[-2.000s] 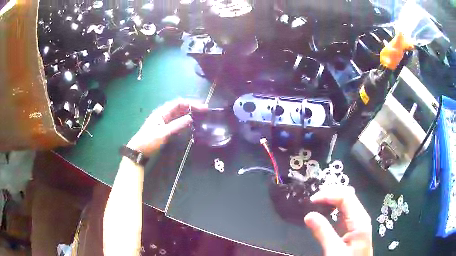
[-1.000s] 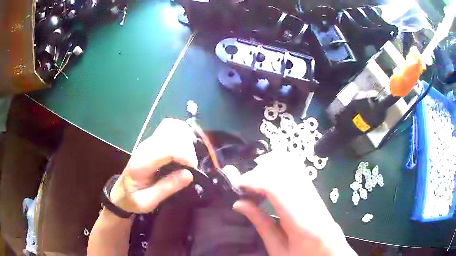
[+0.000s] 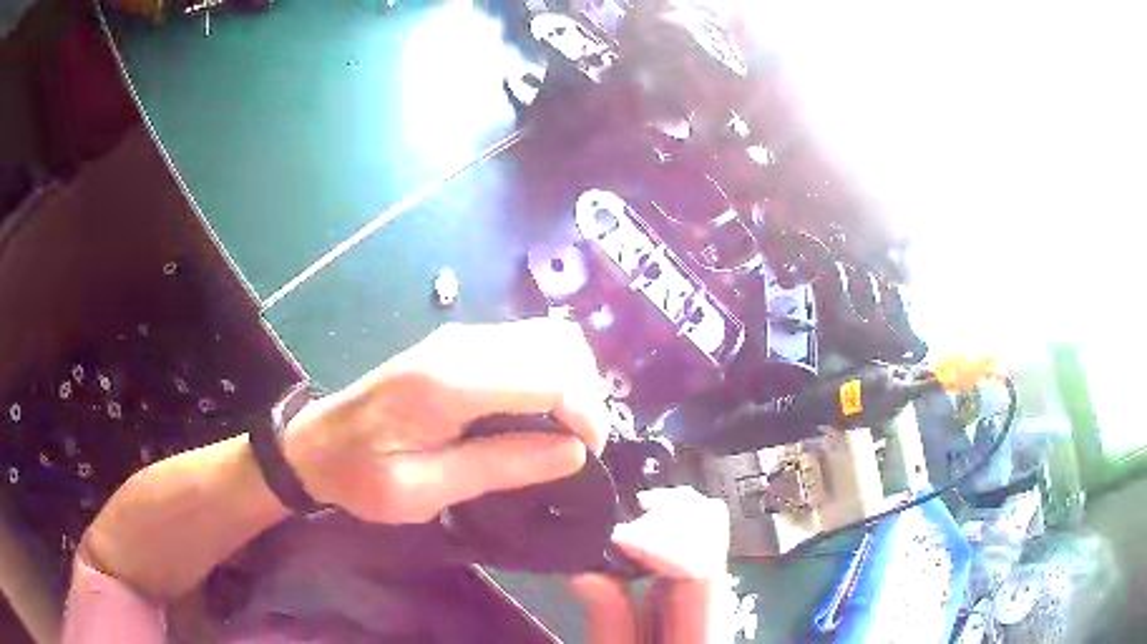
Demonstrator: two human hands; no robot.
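My left hand (image 3: 440, 415), with a black band at the wrist, holds a black round housing (image 3: 547, 510) over the bench's front edge. My right hand (image 3: 667, 554) is at the right rim of the housing, its fingertips touching it. The housing's dark face is towards me; its inside and the wires are hidden. The electric screwdriver (image 3: 818, 400), with a yellow label and orange end, lies just beyond my right hand, across the screw feeder (image 3: 805, 491).
A black housing with round openings (image 3: 660, 277) stands behind my hands. A small white plate (image 3: 445, 287) lies on the green mat (image 3: 302, 164). The blue parts bin (image 3: 899, 579) is at lower right. Glare washes out the upper right.
The view has turned, so the bench appears rotated. The red wires seen earlier no longer show. Both hands have stayed on black parts, and the housing is now turned with its dark face up.
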